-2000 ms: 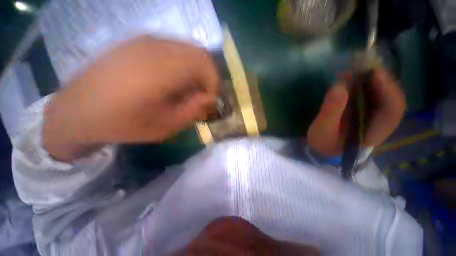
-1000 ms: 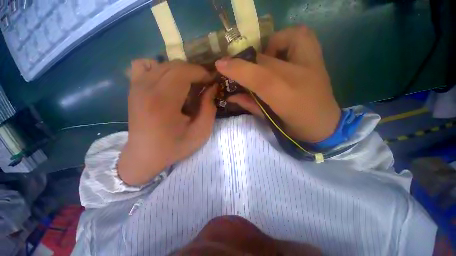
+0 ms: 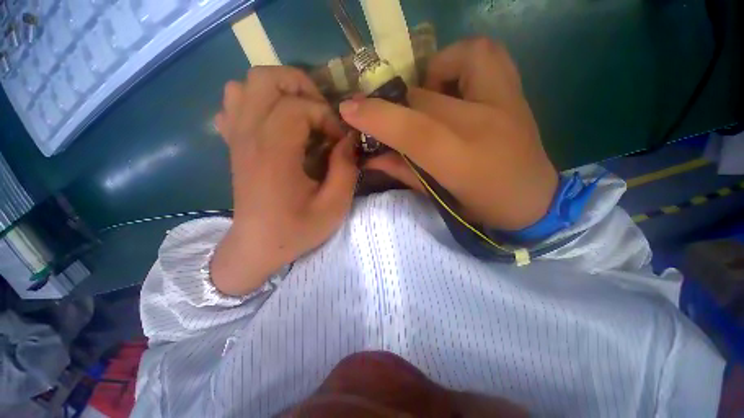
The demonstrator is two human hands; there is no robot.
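Observation:
My right hand holds the soldering iron, whose pale collar, metal coil and shaft point away from me. Its thumb and a finger are also at a small dark circuit board module with shiny metal spots. My left hand pinches the module's left side with thumb and fingertips. Both hands meet over the near edge of the brown work pad. The fingers hide most of the module, and I cannot tell if a smaller part is pinched with it.
A white blister tray lies at the upper left, some pockets filled. Masking tape strips cross the pad. A blue wrist strap with a yellow-black wire is on my right wrist. A stand and white trays are at the left bench edge.
Two seconds ago my hands were apart, the right holding the iron off to the right. They came together at the module. Since one second ago, the hands shifted only slightly and the view moved a little.

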